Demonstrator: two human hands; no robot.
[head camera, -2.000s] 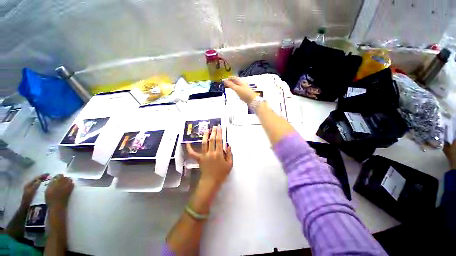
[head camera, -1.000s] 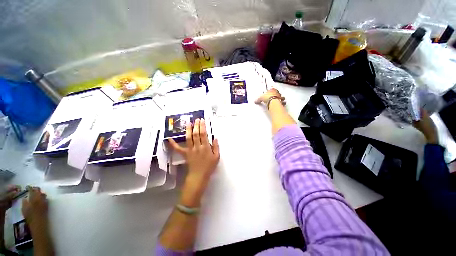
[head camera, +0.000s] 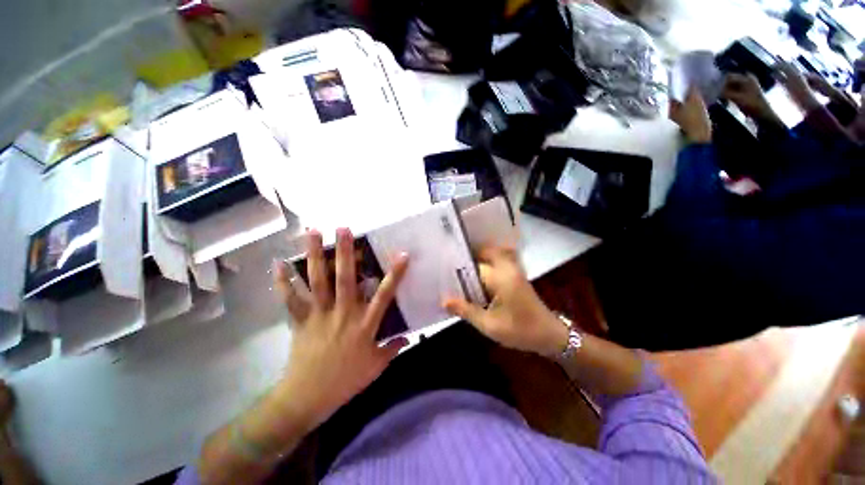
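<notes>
A white folding carton (head camera: 425, 260) with a dark picture panel lies at the bench's front edge. My left hand (head camera: 332, 327) lies over its picture panel with fingers spread and thumb at the near edge, holding it. My right hand (head camera: 507, 298) grips its right end by the flap, thumb on top. How far the carton is opened is hard to tell. Flat carton blanks (head camera: 356, 156) lie stacked behind it.
Open-ended cartons (head camera: 199, 175) stand at left. Black packs (head camera: 588, 189) with white labels lie at right, before a crumpled plastic heap (head camera: 612, 57). A neighbour in dark blue (head camera: 759, 246) works at right. Another person's hand (head camera: 8, 403) is cut off at far left.
The view has turned right and down. My right hand has come from the blanks to the front edge. My left hand has left the standing carton and now lies on the front one.
</notes>
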